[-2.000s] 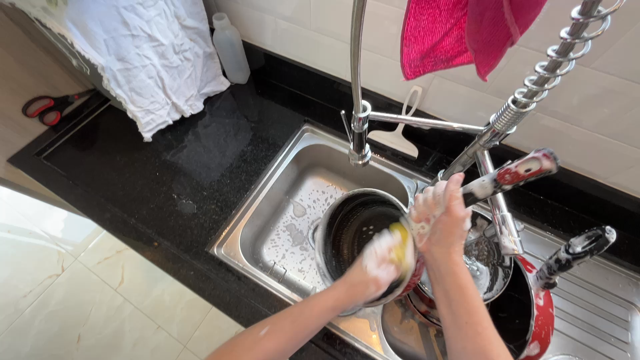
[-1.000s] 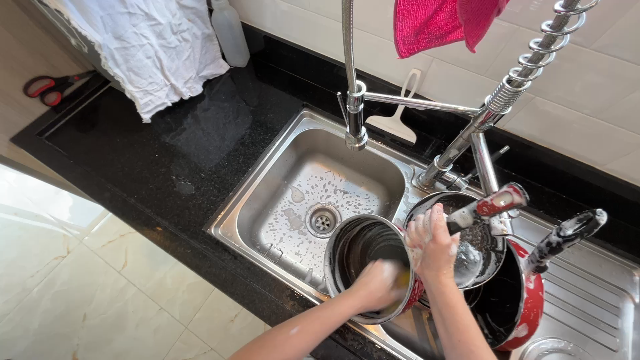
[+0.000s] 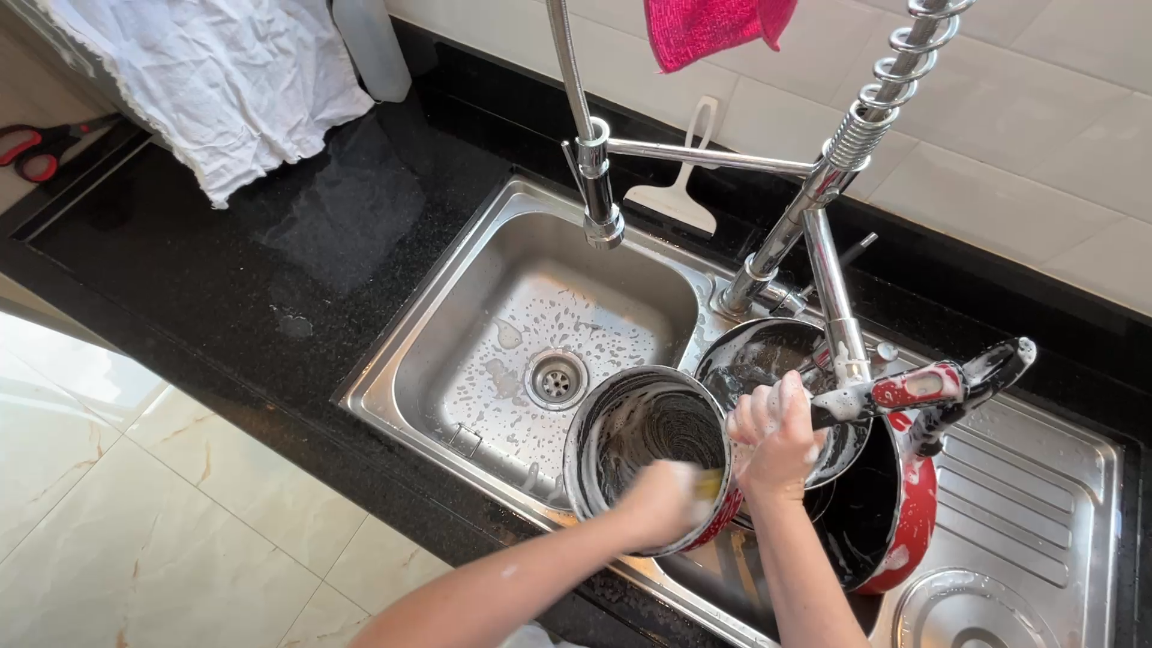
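My left hand, blurred, is inside a red saucepan with a dark, soapy interior, shut on a yellow sponge that partly shows. The saucepan is tilted with its opening toward me, above the divider between the two basins. My right hand, covered in suds, grips its black and red handle near the pan's wall. Just behind this hand a dark pan with a metal rim stands in the second basin. Right of my right wrist is a larger red pan with a foamy black handle.
A drain shows in the wet left basin. The chrome spring faucet rises behind it, near a white squeegee. Around stand a white cloth, a plastic bottle, red-black scissors, a hanging pink cloth and the ridged drainboard.
My left hand has moved about inside the saucepan. The saucepan has shifted from over the left basin toward the divider, uncovering the drain. My right hand has kept hold of the handle.
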